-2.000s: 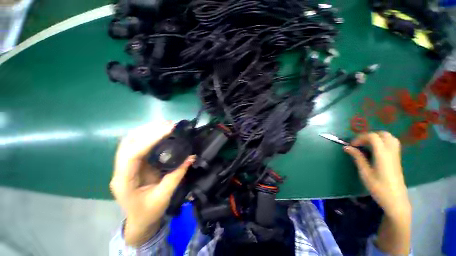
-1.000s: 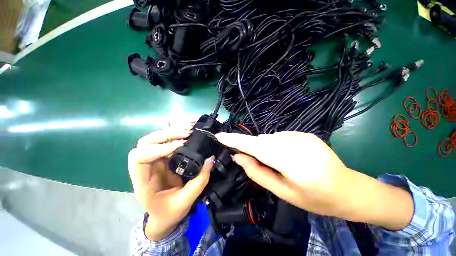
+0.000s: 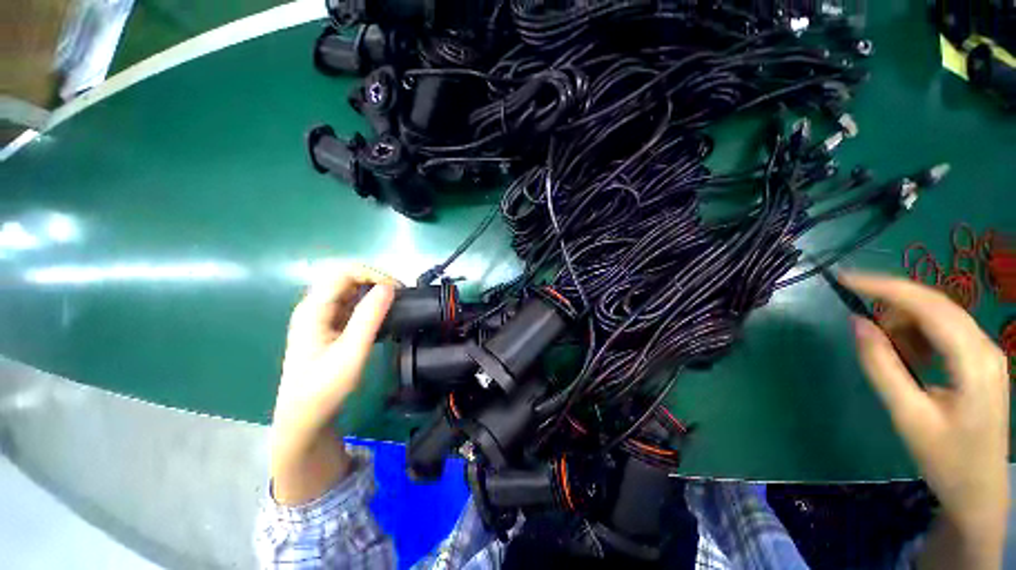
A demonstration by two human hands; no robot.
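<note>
My left hand (image 3: 329,362) holds the flanged end of a black connector housing (image 3: 419,311), which lies sideways with an orange sealing ring around its far end. My right hand (image 3: 941,373) is apart from it at the right, its fingers on a slim black stick (image 3: 849,295), a pen or craft knife, pointing up and left. Its tip is hard to make out against the cables. More black housings (image 3: 521,340) lie piled beside my left hand and at the table edge; several show orange bands.
Black cable leads (image 3: 657,239) spread over the middle, with silvery plugs (image 3: 908,192) at the right. Housings with no visible band (image 3: 340,156) lie at the upper left. Loose orange rings (image 3: 958,284) lie beyond my right hand. A blue bin (image 3: 412,501) is below the table edge.
My right hand has left the housing and moved far right, now with the black stick. The housing in my left hand has turned sideways and lowered onto the pile, its orange band now showing.
</note>
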